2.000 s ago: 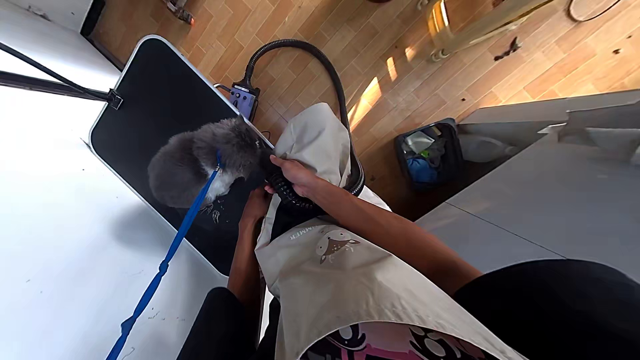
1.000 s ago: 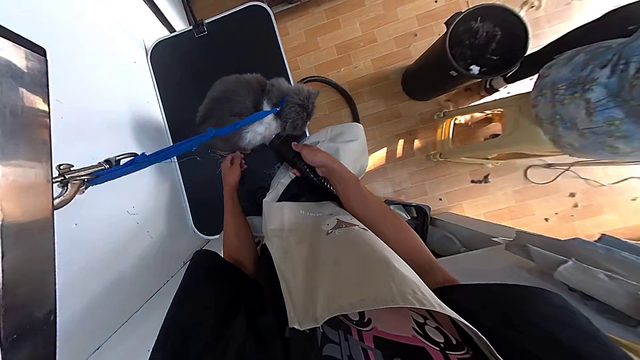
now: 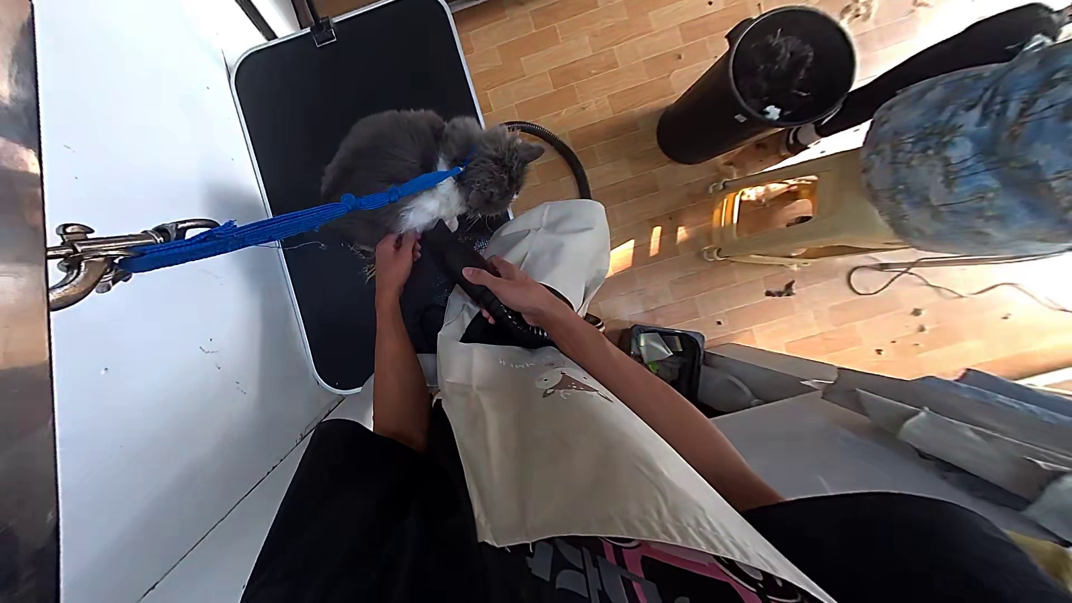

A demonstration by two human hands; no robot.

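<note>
A gray and white cat (image 3: 381,151) crouches on a black grooming table (image 3: 285,126), its head toward the table's right edge. A blue leash (image 3: 293,224) runs from its neck to a metal clasp (image 3: 100,255) at the left. My right hand (image 3: 515,289) grips the black dryer hose and nozzle (image 3: 461,264), whose end points at the cat's white chest. My left hand (image 3: 396,260) is at the cat's chest or front leg, fingers bent together; whether it holds fur or a paw cannot be made out. Over my lap lies a beige apron (image 3: 569,452).
A tall black bin (image 3: 712,109) with fur inside stands on the wood-look floor. Nearby are a cream plastic stool (image 3: 787,209) and part of another person, with a dark leg (image 3: 930,71) and patterned cloth (image 3: 971,151). A metal post (image 3: 25,335) rises at far left.
My left hand has moved from beside the hose up to the cat's chest. The cat's head, bowed at the hose two seconds ago, is now raised. The view has turned and shifted strongly.
</note>
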